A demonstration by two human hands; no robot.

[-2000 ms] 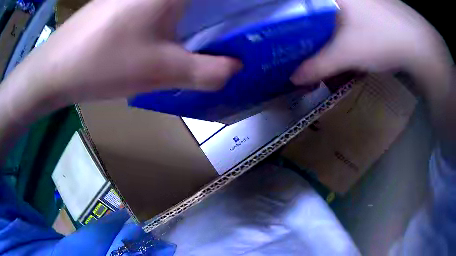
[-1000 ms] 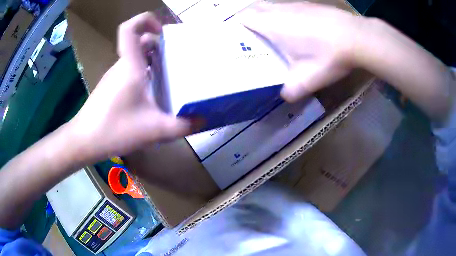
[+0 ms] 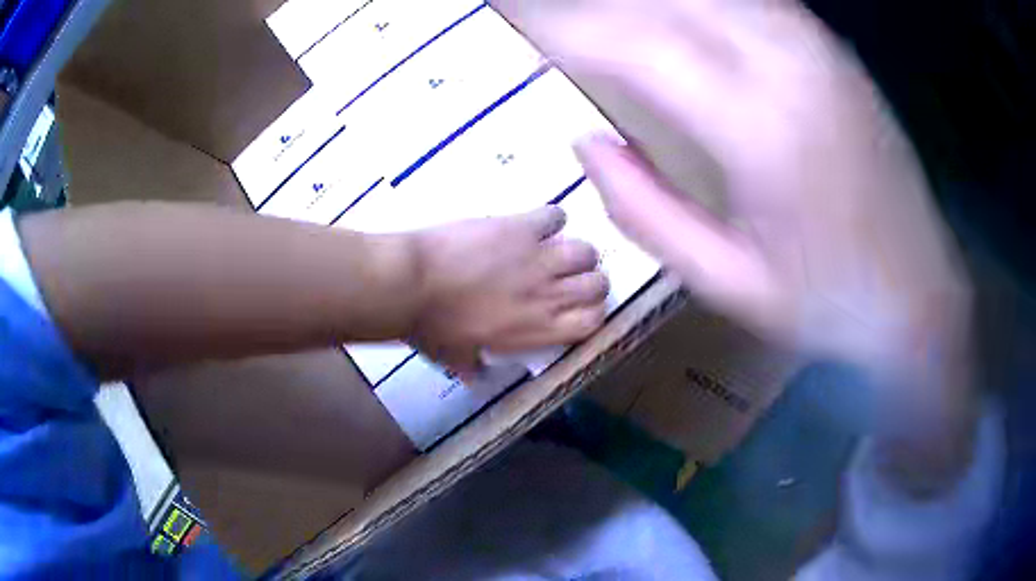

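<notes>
White product boxes (image 3: 435, 85) with small dark logos and blue edges lie in rows inside the large brown shipping carton (image 3: 273, 454). My left hand (image 3: 511, 284) reaches across from the left and rests on the boxes beside the near carton wall. Its fingers are curled like a fist, with no object seen in them; the palm side is hidden. My right hand (image 3: 727, 170) is blurred, above the carton's right side, thumb apart from the fingers and holding nothing visible.
The scale (image 3: 134, 448) shows partly at the lower left behind my sleeve, with part of its keypad. A brown carton flap (image 3: 727, 380) with dark printing hangs outside the near wall. Green floor shows at the lower right. A curved blue-grey edge is at the upper left.
The white and blue box held between both hands is released among the boxes in the carton. My left hand has moved down onto the boxes; my right hand has come away. The orange dispenser is out of sight.
</notes>
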